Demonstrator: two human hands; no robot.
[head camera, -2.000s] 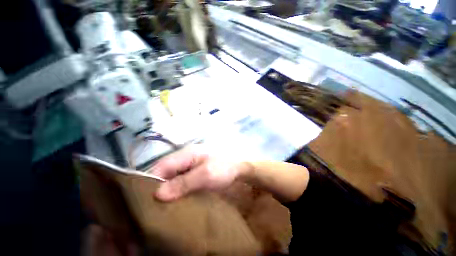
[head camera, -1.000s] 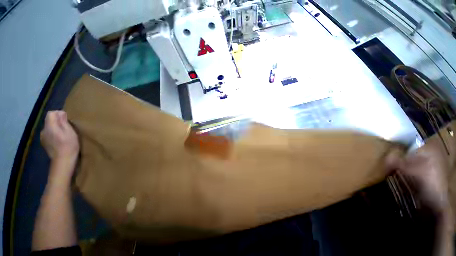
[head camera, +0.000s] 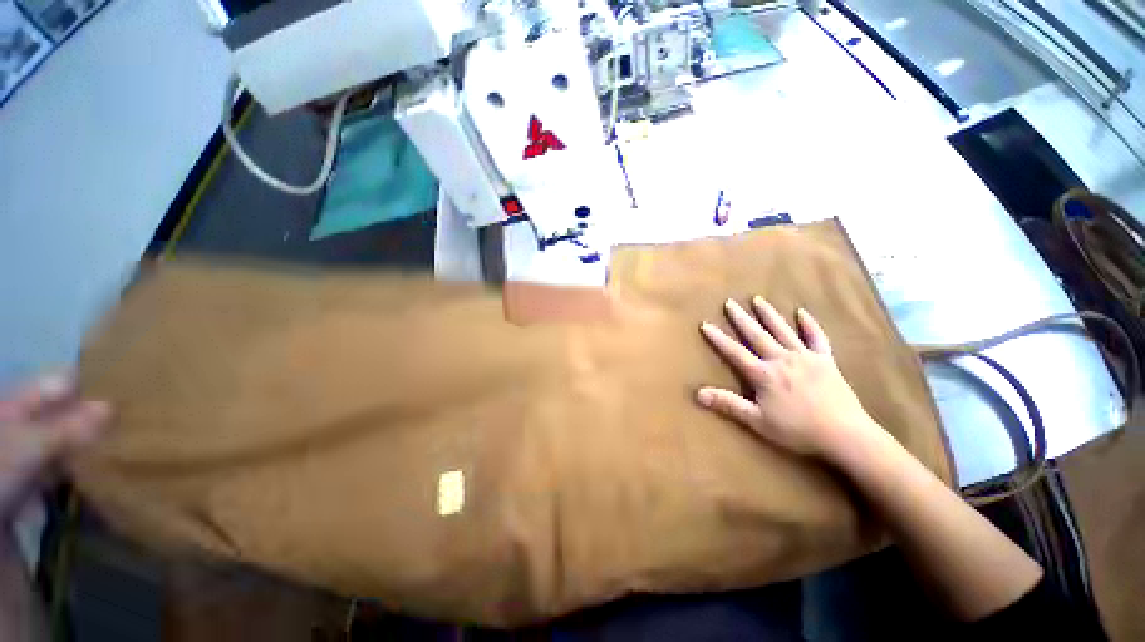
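Note:
A large brown bag body panel (head camera: 377, 389) lies across the table edge below the sewing machine head (head camera: 540, 138). An orange-brown leather patch (head camera: 559, 302) shows at its upper edge, just under the needle area. A small pale rectangle (head camera: 451, 493) is on the panel's lower part. My right hand (head camera: 785, 383) lies flat on the panel's right part, fingers spread. My left hand (head camera: 44, 433), blurred and cut off by the left edge, holds the panel's left end. Thin handle loops (head camera: 1030, 408) stick out at the panel's right.
A small dark rectangle (head camera: 771, 221) and a small tool (head camera: 722, 207) lie on the white table (head camera: 904, 201) behind the panel. A teal cloth (head camera: 377, 176) and a white hose (head camera: 270, 176) are at the back left. Looped handles (head camera: 1105, 245) are at the far right.
The panel has been spread over the white table to the right, beneath the machine head. My right hand has moved inward and opened flat on it. My left hand has moved left and down.

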